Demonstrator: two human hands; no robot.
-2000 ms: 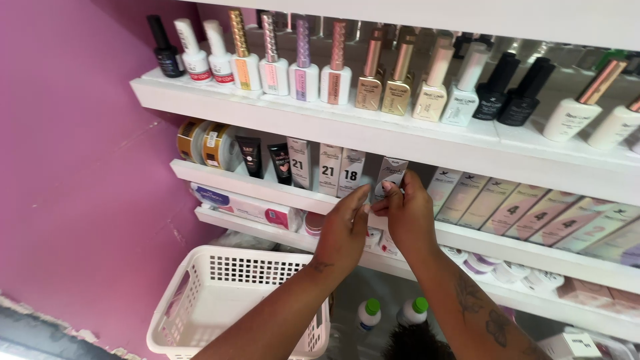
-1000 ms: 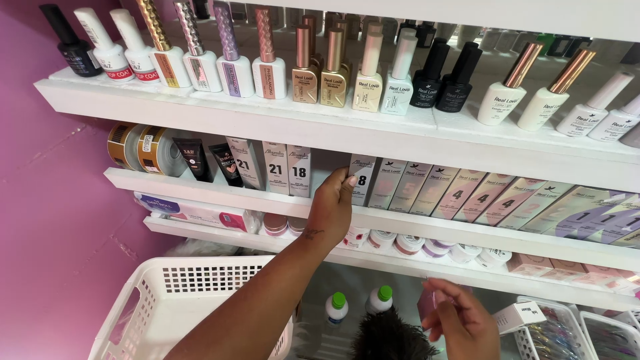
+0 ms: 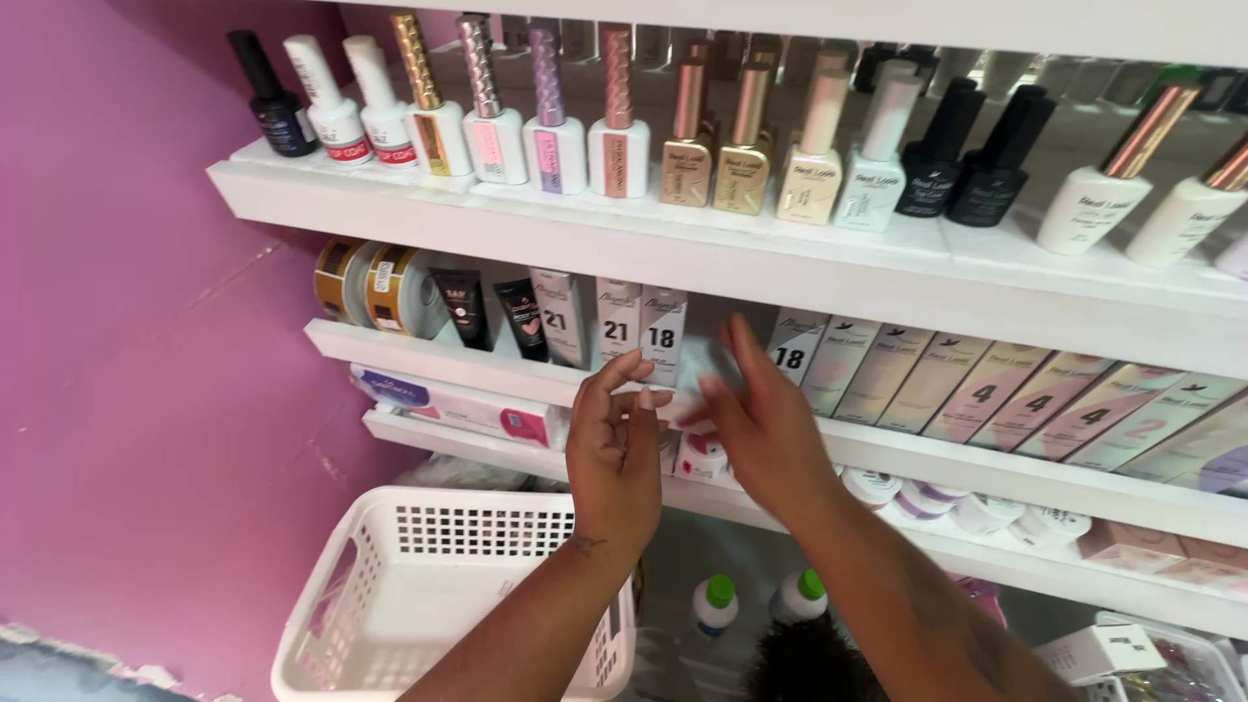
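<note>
My left hand (image 3: 616, 439) is in front of the middle shelf's edge, fingers loosely bent and apart, holding nothing, just below a silver box marked 18 (image 3: 663, 331). To its right my right hand (image 3: 765, 419), slightly blurred, has its fingers apart and empty, by the gap between that box and another box marked 18 (image 3: 798, 341). Boxes marked 21 (image 3: 617, 317) stand upright left of the gap. A row of pastel cartons (image 3: 985, 390), some marked 4, leans on the right side of the same shelf.
Nail polish bottles (image 3: 619, 146) line the upper shelf (image 3: 585, 229). Rolls of nail forms (image 3: 390, 288) and black tubes (image 3: 463, 307) stand at the left. Lidded jars (image 3: 926, 492) sit on the lower shelf. Below are a white plastic basket (image 3: 366, 585) and green-capped bottles (image 3: 717, 604).
My left hand has come off the box marked 18 right of the gap, which stays on the shelf. My right hand has risen from below to the gap.
</note>
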